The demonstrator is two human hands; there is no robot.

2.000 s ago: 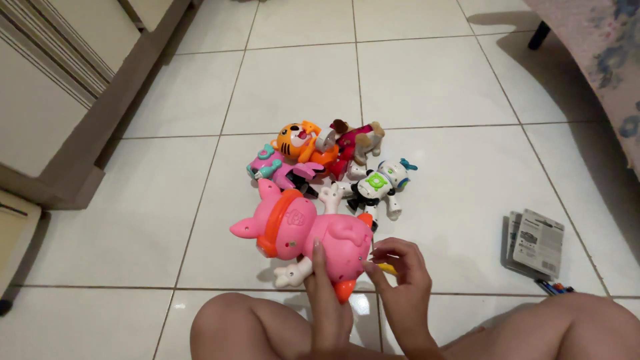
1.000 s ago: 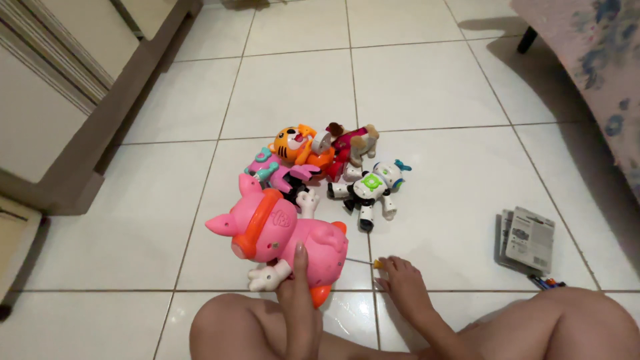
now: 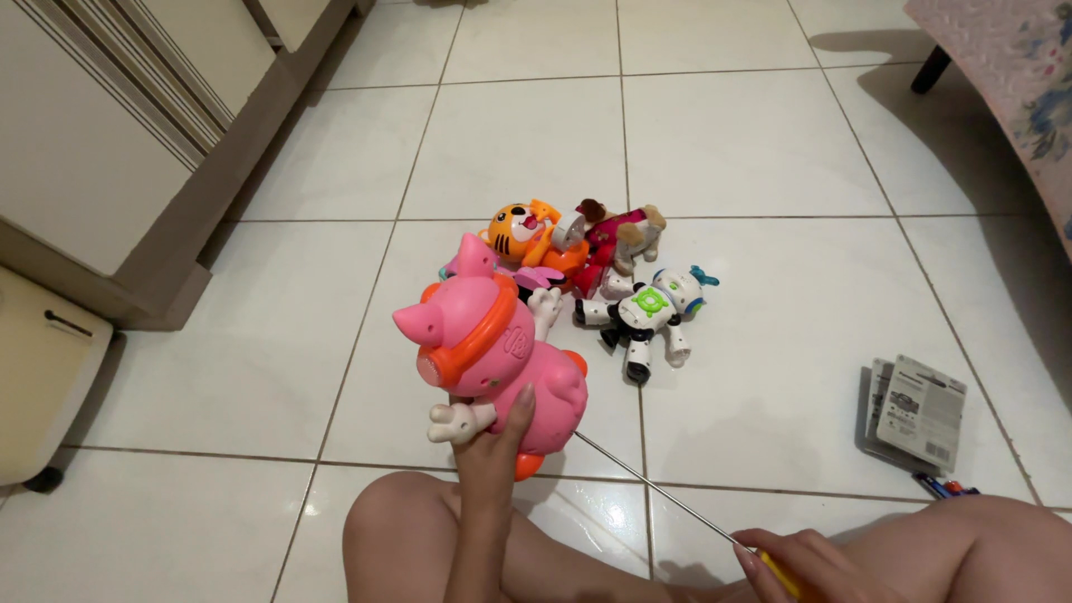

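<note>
A pink plastic pig toy (image 3: 548,402) with an orange headband and white hands is held up, tilted, by my left hand (image 3: 494,444) around its body. Between the fingers of my right hand (image 3: 783,557) is the yellow handle of a long-shafted screwdriver (image 3: 662,494). The shaft's far end meets the lower right side of the pig's body; the very tip cannot be seen. Beyond the pig lie an orange tiger toy (image 3: 519,234), a toy dog in a red garment (image 3: 636,234), a partly hidden pink and teal toy (image 3: 536,276) and a white robot toy (image 3: 651,306).
Two battery blister packs (image 3: 921,414) lie on the tiled floor at the right, with several batteries (image 3: 946,486) by my knee. A cabinet (image 3: 109,126) stands at the left above a cream wheeled container (image 3: 46,377). Floral fabric (image 3: 1022,92) hangs at the upper right.
My right hand has moved away from the pig toward the lower right, and the long metal shaft now shows. The pig, in my left hand, has moved left and turned more upright.
</note>
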